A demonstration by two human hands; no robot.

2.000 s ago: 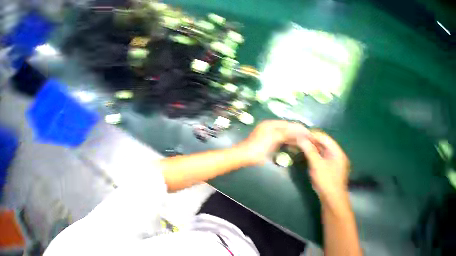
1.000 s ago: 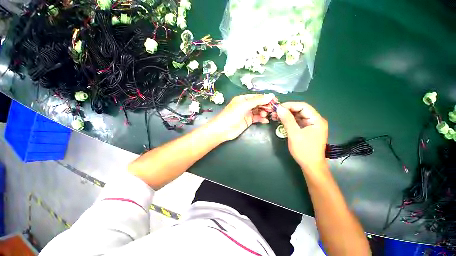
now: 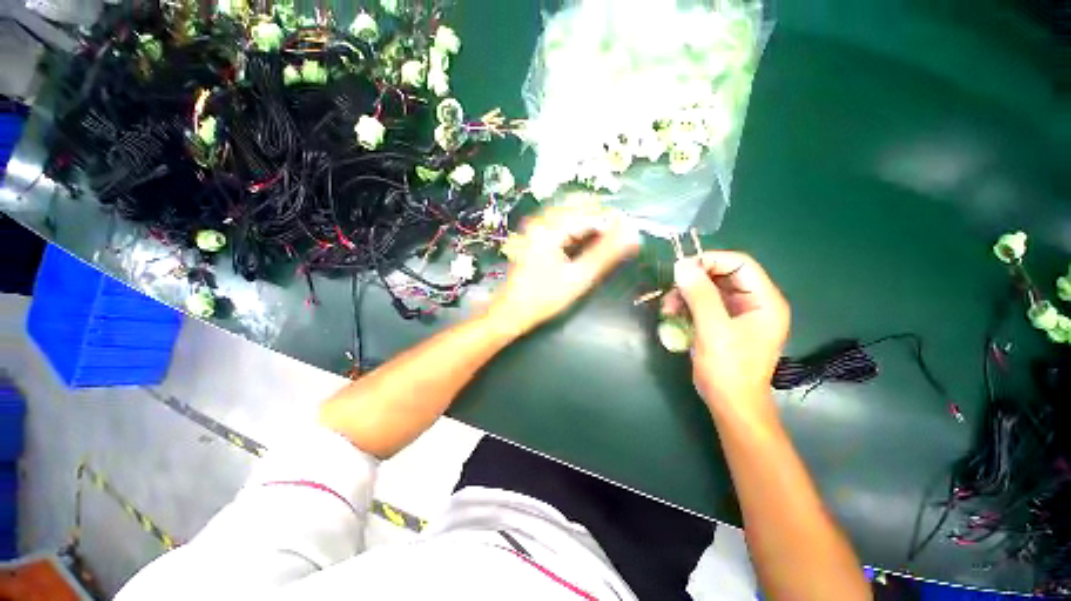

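My right hand (image 3: 734, 323) pinches thin lead wires (image 3: 686, 244) whose ends point up from the fingertips. A round pale green end unit (image 3: 674, 333) hangs just below those fingers. My left hand (image 3: 564, 261) is blurred, to the left of my right hand and apart from it, near the bag's lower edge; whether it holds anything cannot be told. The clear plastic bag (image 3: 669, 194) with pale green-white pieces lies above both hands. A folded black cable bundle (image 3: 828, 366) lies just right of my right hand.
A large tangled pile of black cables (image 3: 282, 176) with pale heads lies at the left. Another cable pile (image 3: 1010, 470) lies at the right edge. A crinkled clear film (image 3: 235, 299) lies by the left table edge. A blue bin (image 3: 106, 323) stands below it.
My hands were together at the wires; my left hand has moved away to the left. The wire ends now stick up from my right fingertips.
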